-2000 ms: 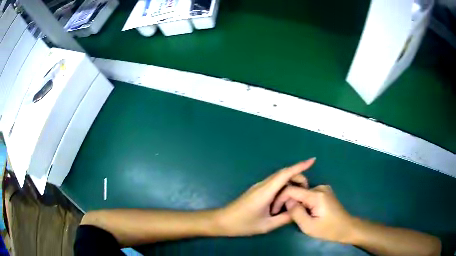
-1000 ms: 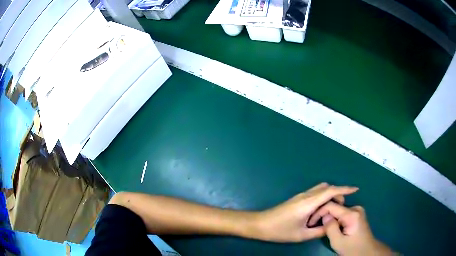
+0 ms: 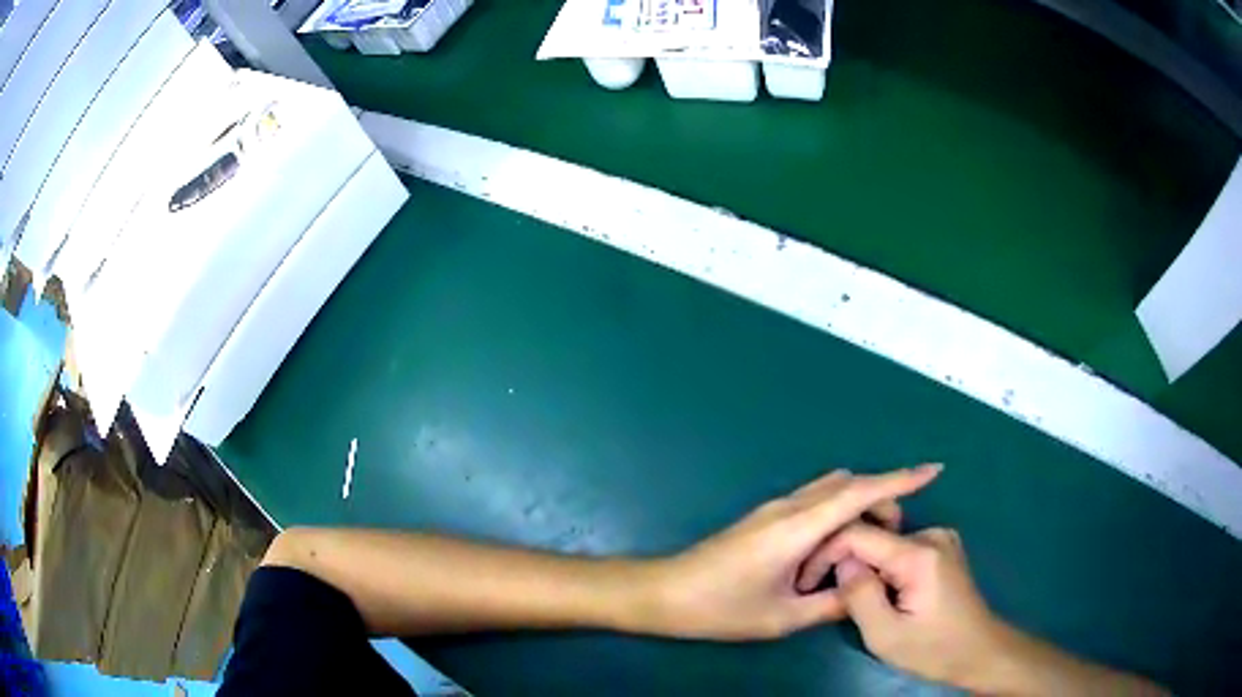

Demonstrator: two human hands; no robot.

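My left hand (image 3: 763,558) and my right hand (image 3: 919,599) rest against each other low over the green worktop, right of centre. The left hand's fingers are partly spread, one pointing right. The right hand's fingers are curled in against the left hand's fingers. I see no object in either hand. The touching fingers partly hide each other. A white blister tray (image 3: 707,78) stands across the white strip at the top, with printed paper and a dark item in it.
White retail boxes (image 3: 259,204) lean in a row at the left edge. A white strip (image 3: 736,252) crosses the green surface. Another tray (image 3: 398,30) is at the top left; a white panel (image 3: 1199,293) is at the right edge. Brown cartons (image 3: 130,552) lie on the blue floor.
The view has turned left since the oldest frame, so the boxes, trays and floor show further right. The hands stay together in much the same pose.
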